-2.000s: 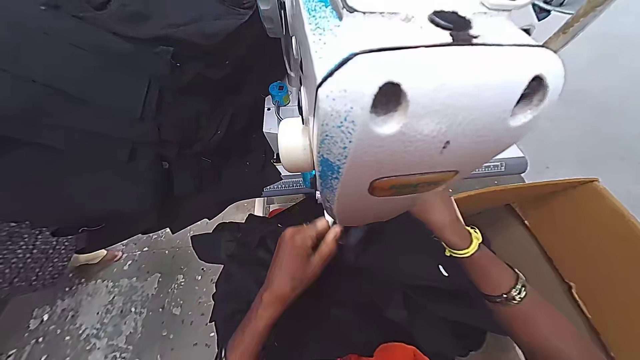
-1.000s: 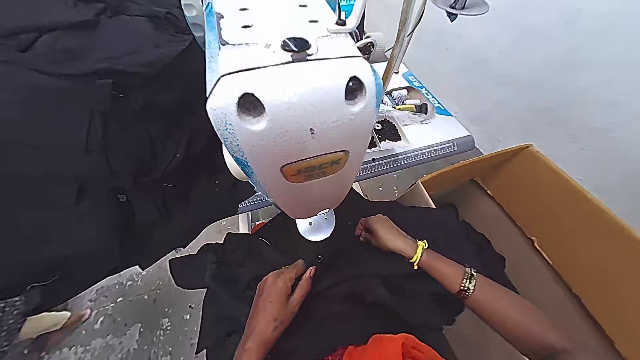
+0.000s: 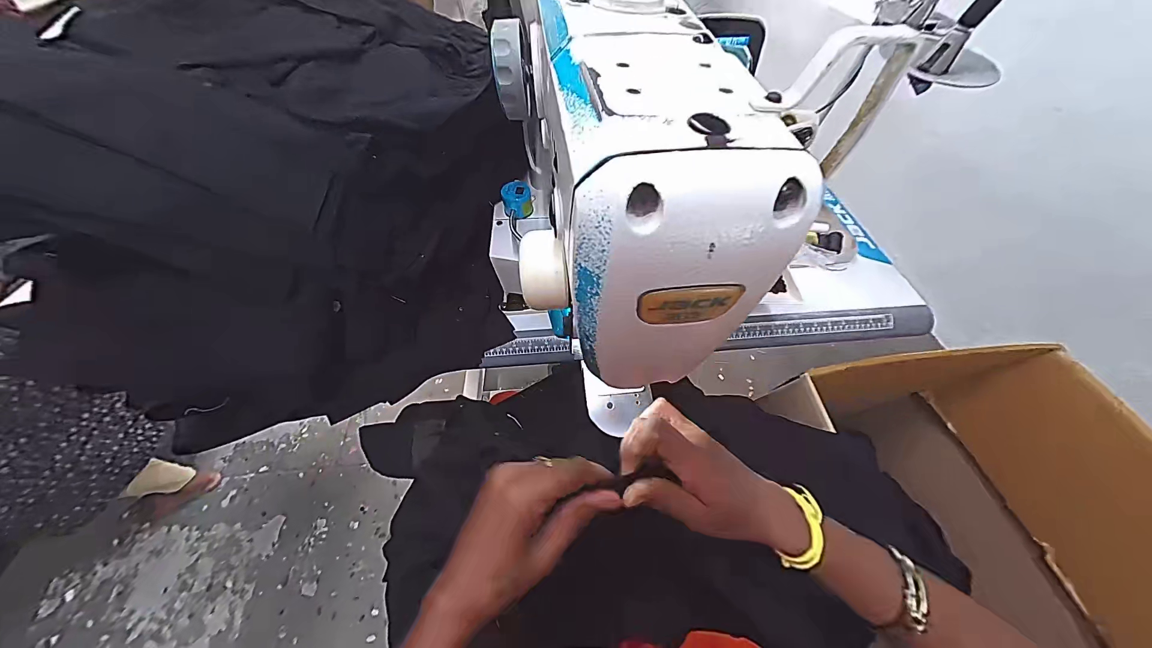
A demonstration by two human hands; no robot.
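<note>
Black fabric [image 3: 720, 567] lies under the head of a white and blue Jack sewing machine [image 3: 693, 216] and spreads toward me. My left hand [image 3: 531, 513] and my right hand [image 3: 702, 477] meet just in front of the machine's round white guard [image 3: 615, 409]. Each pinches a small fold of the black fabric between thumb and fingers, with the fingertips nearly touching. A yellow band and a metal bracelet are on my right wrist. The needle area is hidden behind the machine head.
A large pile of black fabric [image 3: 243, 207] is at the left. An open cardboard box [image 3: 1044, 450] stands at the right. Part of a person's foot [image 3: 193, 486] and speckled clothing [image 3: 72, 450] show at lower left, above a worn floor [image 3: 243, 558]. A thread stand [image 3: 958, 67] rises behind.
One second ago my hands were apart on the black fabric; now they have come together, pinching it. The view has shifted.
</note>
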